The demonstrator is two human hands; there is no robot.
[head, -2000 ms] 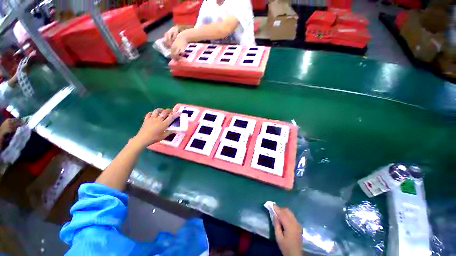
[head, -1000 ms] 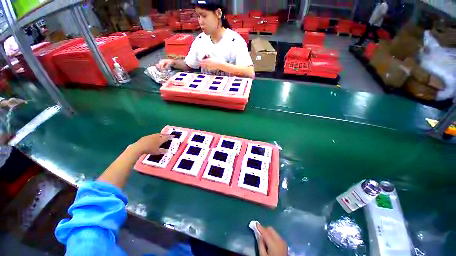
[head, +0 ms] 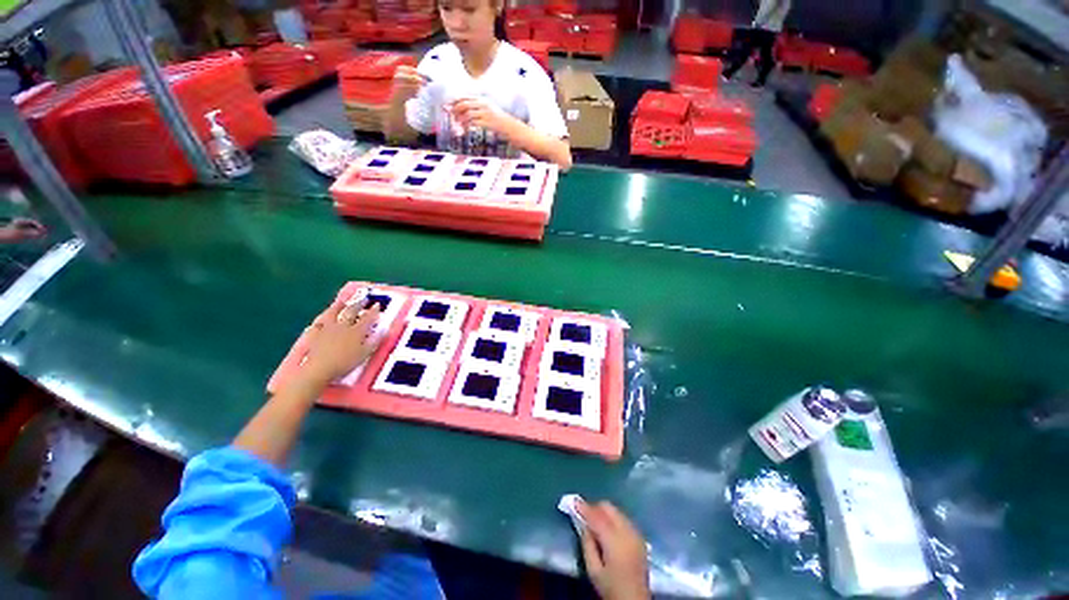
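A pink-red foam tray (head: pixel 510 433) lies on the green bench, holding white cameras with black screens, such as this one (head: pixel 565 401), in four columns. My left hand (head: pixel 340 342) is palm down over the leftmost column, covering most of it; whether its fingers grip a camera is hidden. My right hand (head: pixel 614 553) is cut off by the lower edge, in front of the tray near the bench edge. It pinches a small white wipe (head: pixel 572 506).
To the right are a white bottle (head: pixel 783 431) with a shiny top, a white oblong pack (head: pixel 873 510) and a crumpled clear film clump (head: pixel 770 504). Across the bench, a person in white stands behind stacked trays (head: pixel 440 216). A pump bottle (head: pixel 226 150) stands by a metal upright.
The view has swung, so the bench things sit further left. My left hand has moved off the raised camera it held at first and now lies over the left column. My right hand keeps the wipe.
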